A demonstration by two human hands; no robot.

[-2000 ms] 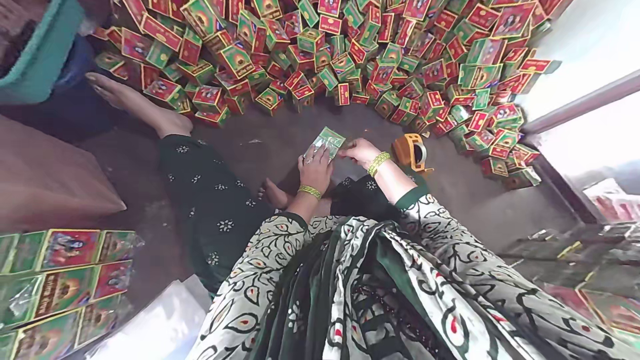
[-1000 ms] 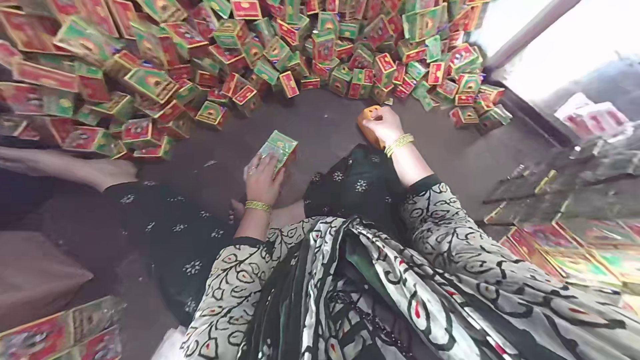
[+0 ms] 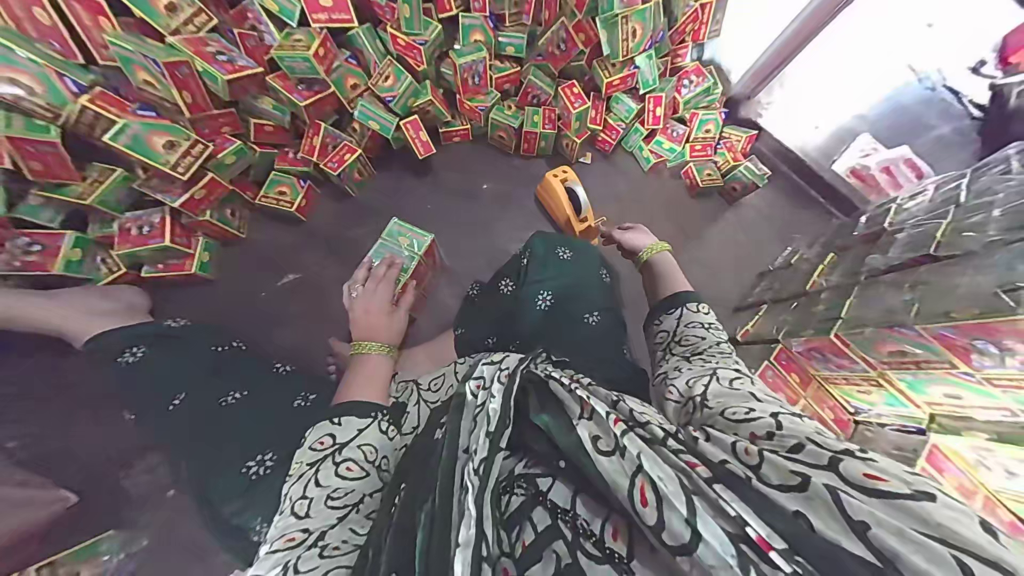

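Observation:
My left hand (image 3: 378, 296) rests on a green and red printed cardboard box (image 3: 405, 246) on the floor, its fingers spread over the near side of the top. An orange tape dispenser (image 3: 558, 197) with a roll of clear tape (image 3: 578, 200) stands just beyond my right knee. Beside the dispenser's near end, my right hand (image 3: 629, 240) has thumb and fingertips pinched together, with a small bit that looks like tape at the tips. The lower part of the box is partly hidden by my left hand.
A large heap of similar boxes (image 3: 472, 72) lies across the far side of the floor. Wrapped stacks of boxes (image 3: 888, 344) stand at the right. A door frame (image 3: 788, 48) borders a bright area at the upper right. My legs lie folded around the work spot.
Two seconds ago both hands were together at the box. My right hand has since moved right to the tape dispenser, while my left hand has stayed with the box.

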